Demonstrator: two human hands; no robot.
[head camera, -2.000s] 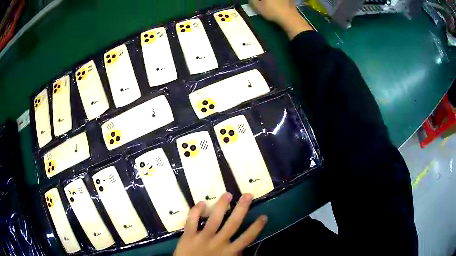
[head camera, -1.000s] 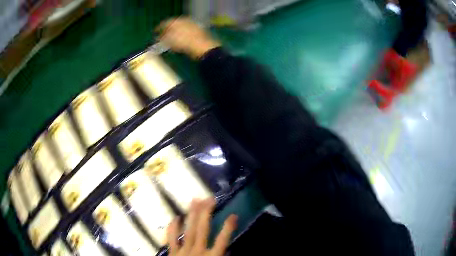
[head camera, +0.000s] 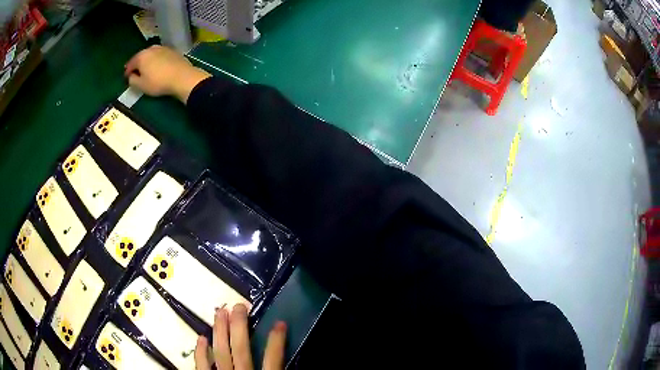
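Cream phone-shaped pieces (head camera: 192, 278) with three dark circles on yellow patches lie in pockets of a glossy black tray (head camera: 278, 271). The bottom-row pocket at the tray's right end is empty and shows glare. My left hand (head camera: 239, 343) is at the bottom edge, partly cut off, fingers apart, its fingertips on or just over the lower ends of the nearest pieces. My right hand (head camera: 163, 72) is beyond the tray's far right corner, fingers curled, beside a whitish strip (head camera: 130, 96). Whether it holds anything is hidden.
A green bench mat (head camera: 340, 72) lies under the tray. A grey slotted metal unit (head camera: 217, 16) stands beyond my right hand. A red stool (head camera: 492, 61), a cardboard box (head camera: 535, 43) and a person's dark sleeve (head camera: 504, 13) show beyond the bench, over the pale floor.
The view has swung right, so the tray sits further left and more floor shows. My right hand stays near the tray's far corner, my left hand at its near edge. The pieces stay in their pockets.
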